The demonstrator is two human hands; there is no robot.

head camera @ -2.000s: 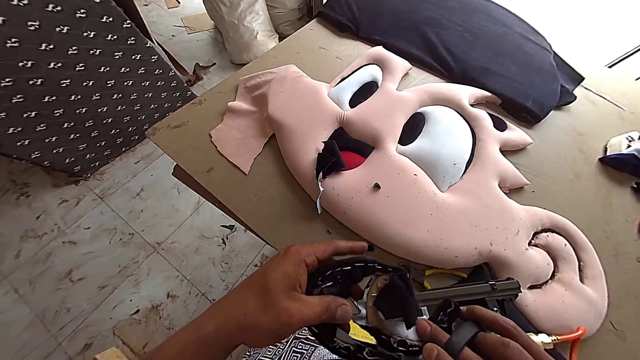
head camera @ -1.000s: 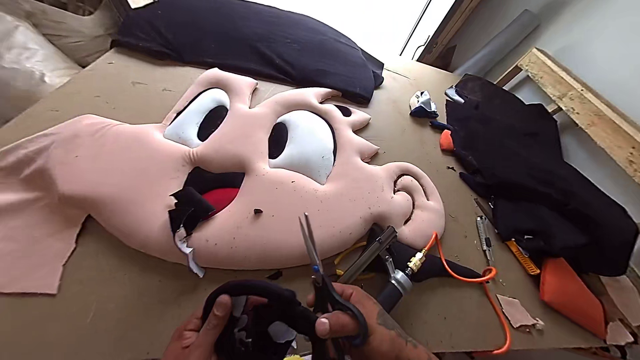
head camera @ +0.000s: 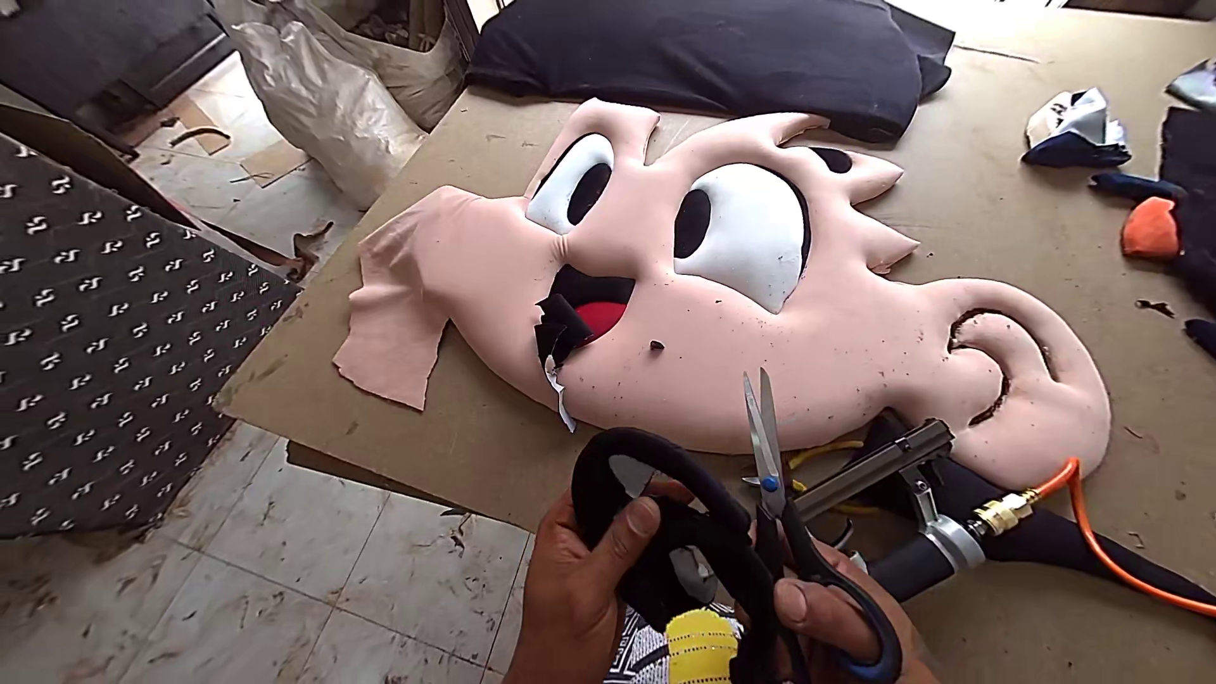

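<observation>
My left hand (head camera: pixel 594 570) grips a looped black fabric-covered piece (head camera: pixel 665 456), thumb on top. In my right hand (head camera: pixel 836 608) are scissors (head camera: pixel 771 475) with black and blue handles, their blades pointing up and slightly parted. Part of the black piece lies against the right hand. Yellow material (head camera: pixel 701 646) shows below, between the hands. Beyond them, a padded, fabric-covered cartoon face (head camera: pixel 741 351) in light pink lies on the table, with white eyes and a red and black mouth. A pneumatic stapler (head camera: pixel 921 541) with an orange hose (head camera: pixel 1092 532) rests just right of the scissors.
Dark fabric (head camera: pixel 693 57) lies along the far side of the brown table (head camera: pixel 304 389). Fabric scraps (head camera: pixel 1073 128) and an orange piece (head camera: pixel 1151 228) are at the right. A patterned black sheet (head camera: pixel 123 342) stands left, with filled plastic sacks (head camera: pixel 323 114) behind it.
The black piece and scissors have been raised a little, and the scissor blades are slightly parted. Two seconds ago the scissors' blades were not plainly visible. The view has swung right, then back left.
</observation>
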